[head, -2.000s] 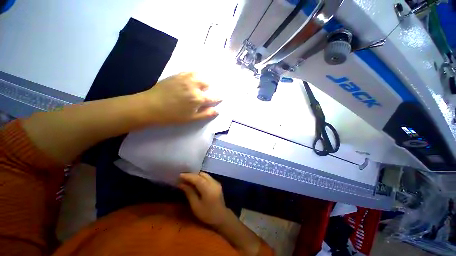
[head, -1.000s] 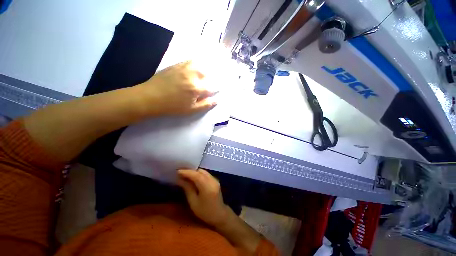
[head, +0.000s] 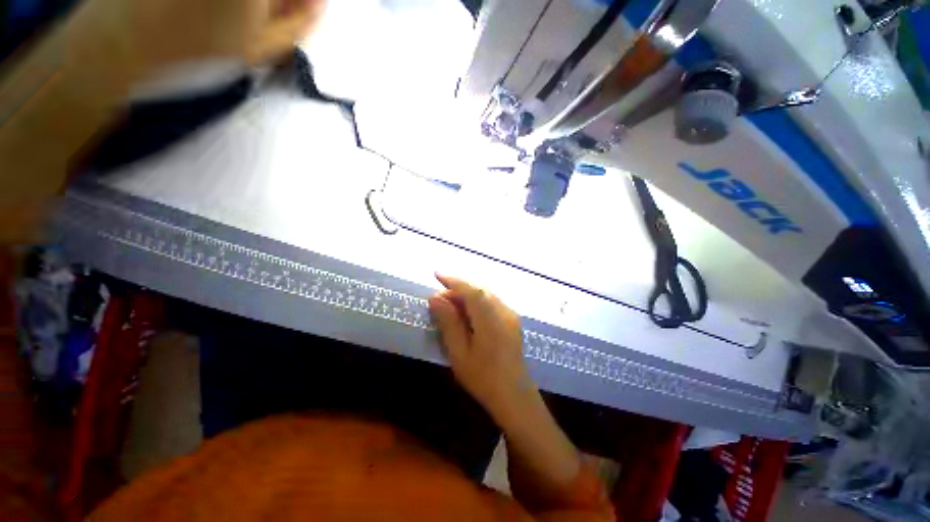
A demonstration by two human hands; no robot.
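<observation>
My left hand [head: 280, 29] is blurred at the top left, and I cannot tell whether it grips cloth. A black cut panel [head: 168, 127] lies blurred below that hand and forearm. A white panel [head: 382, 76] with a dark stepped edge lies left of the needle area [head: 502, 122], washed out by the lamp. My right hand [head: 484, 342] rests at the table's front edge, over the printed ruler [head: 602, 369], fingers slightly bent and apart, with nothing visible in it.
The JACK sewing machine [head: 739, 199] fills the upper right. Black shears [head: 668, 270] lie right of the needle. Red crates [head: 753, 479] stand below the table at right and at left [head: 107, 382]. A plastic-wrapped heap [head: 877, 449] is at the lower right.
My left hand has swung up and left. The white and black panels have moved away from the front edge. My right hand has let go of the white panel and moved slightly right.
</observation>
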